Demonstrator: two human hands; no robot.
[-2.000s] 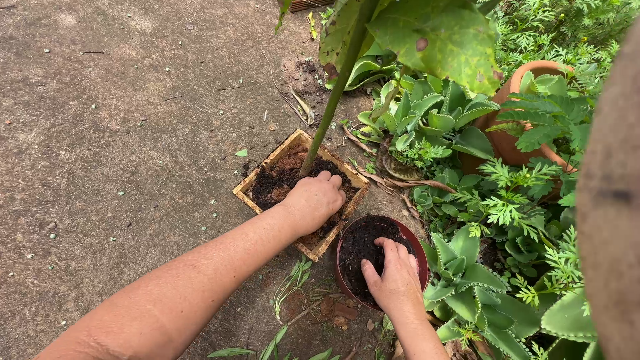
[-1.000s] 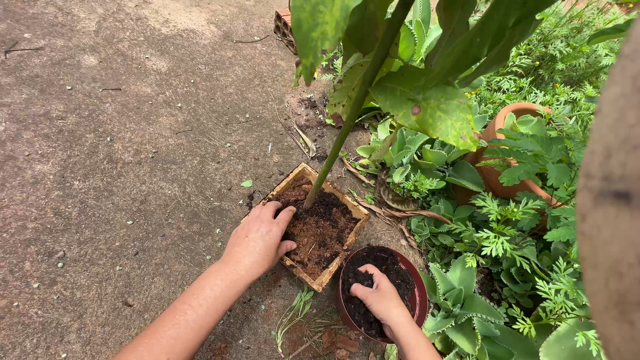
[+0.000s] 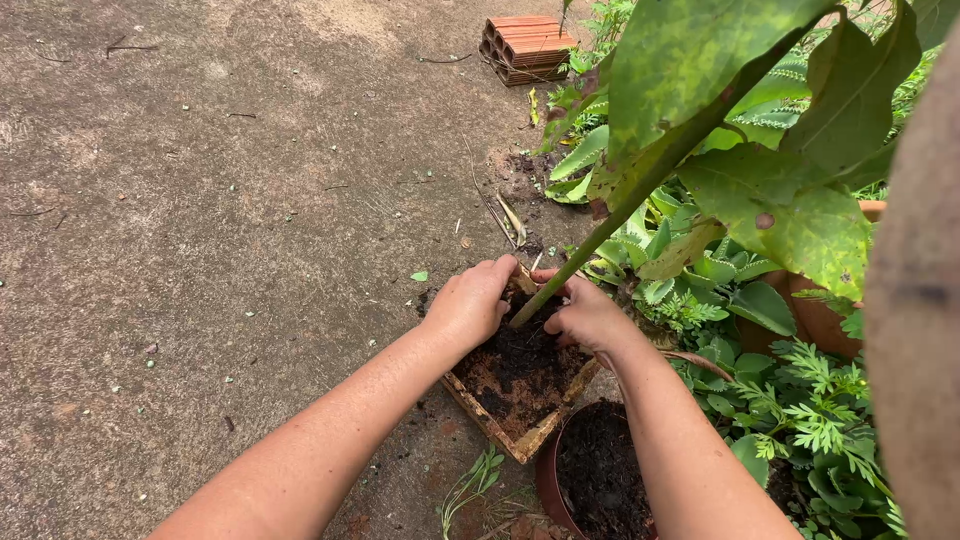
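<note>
A square wooden planter point(image 3: 484, 420) filled with dark and reddish-brown soil point(image 3: 521, 375) stands on the concrete, with the green stem point(image 3: 611, 229) of a tall leafy plant rising from it and leaning to the upper right. My left hand point(image 3: 472, 300) rests at the planter's far left side, beside the stem, its fingertips near the far corner. On the right of the stem, my right hand point(image 3: 585, 311) touches the soil with bent fingers, partly hidden behind the stem. Neither hand visibly grips anything. Below my right forearm is a round reddish-brown pot point(image 3: 551, 487) of dark soil.
A hollow clay brick point(image 3: 529, 49) lies at the top. Low green plants point(image 3: 810, 427) and a terracotta pot point(image 3: 817, 319) line the right side. Large leaves point(image 3: 697, 67) hang over the upper right. A blurred brownish object point(image 3: 911, 300) covers the right edge. Pulled weeds point(image 3: 472, 484) lie near the planter.
My right hand has moved from the round pot to the planter, right of the stem. My left hand has shifted toward the planter's far corner. Darker soil now lies around the stem's base.
</note>
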